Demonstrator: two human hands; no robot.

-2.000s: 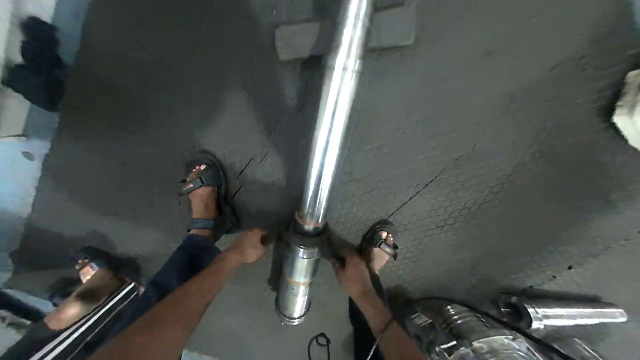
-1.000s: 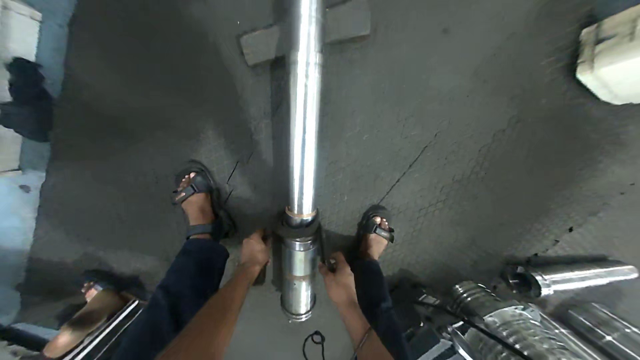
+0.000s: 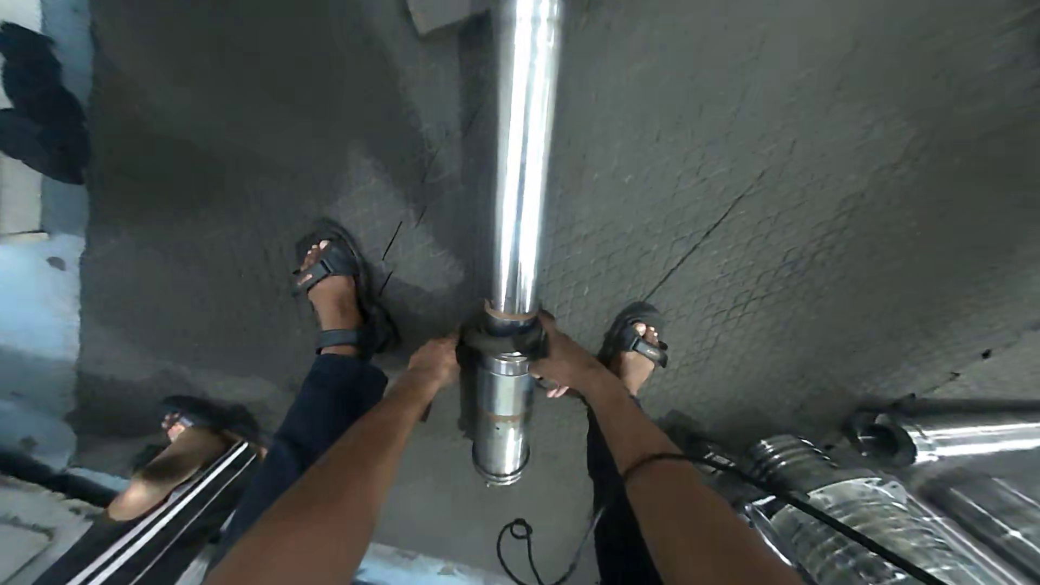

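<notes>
A long shiny metal tube (image 3: pixel 526 162) runs from the top of the view down to a dark collar (image 3: pixel 504 335) between my feet. Below the collar a shorter metal cylinder (image 3: pixel 504 406) continues in the same line, with a ring at its lower end. At the collar's left side is my left hand (image 3: pixel 435 359), fingers curled and partly hidden. My right hand (image 3: pixel 565 357) presses round the collar's right side, its fingertips partly out of sight. What each hand grasps beneath the collar is hard to tell.
Ribbed metal cylinders (image 3: pixel 861 512) and another shiny tube (image 3: pixel 975 435) lie at lower right. A black cable (image 3: pixel 821 516) crosses my right forearm. Another person's foot (image 3: pixel 175 455) is at lower left. A block (image 3: pixel 447 12) lies under the tube, on the dark floor.
Both hands were lower, beside the short cylinder, one second ago; now they are up at the dark collar. The collar looks thicker and darker than before.
</notes>
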